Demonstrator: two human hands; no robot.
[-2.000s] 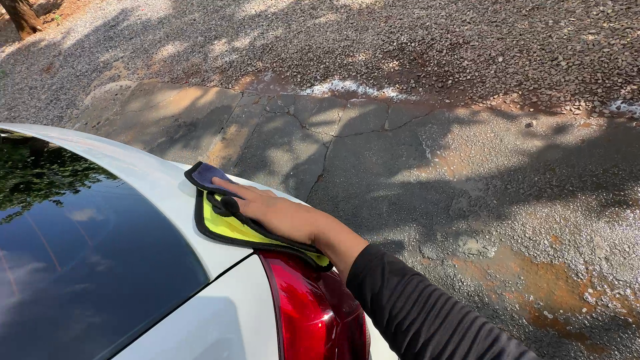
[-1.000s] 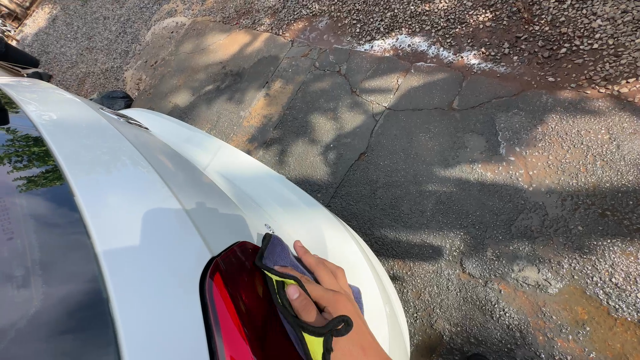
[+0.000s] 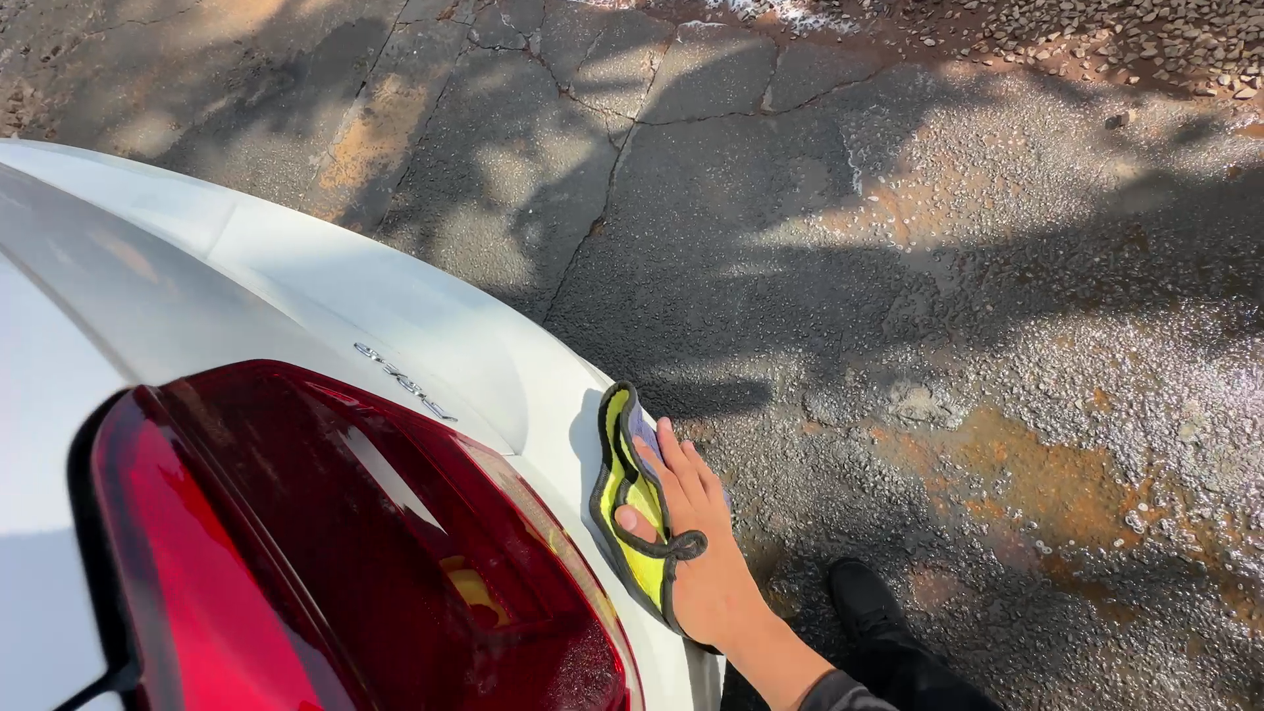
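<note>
My right hand (image 3: 691, 533) presses a yellow and grey-purple microfiber cloth (image 3: 642, 573) with black edging against the white car's rear bumper (image 3: 583, 444). The thumb lies over the yellow side, and the other fingers reach along the grey-purple part. A black loop of the cloth's edging stands up beside the thumb. Just left of the cloth is the red tail light (image 3: 375, 533), set in the white body. Chrome lettering (image 3: 403, 380) sits on the white panel above the light. My left hand is out of view.
Wet, cracked paving (image 3: 750, 267) lies beyond the bumper, with loose gravel (image 3: 1136, 44) at the top right. A black shoe (image 3: 864, 597) and dark trouser leg are at the lower right, close to the car.
My right hand has moved with the cloth from beside the rear window, past the tail light's edge, and onto the bumper. The view has shifted nearer the tail light.
</note>
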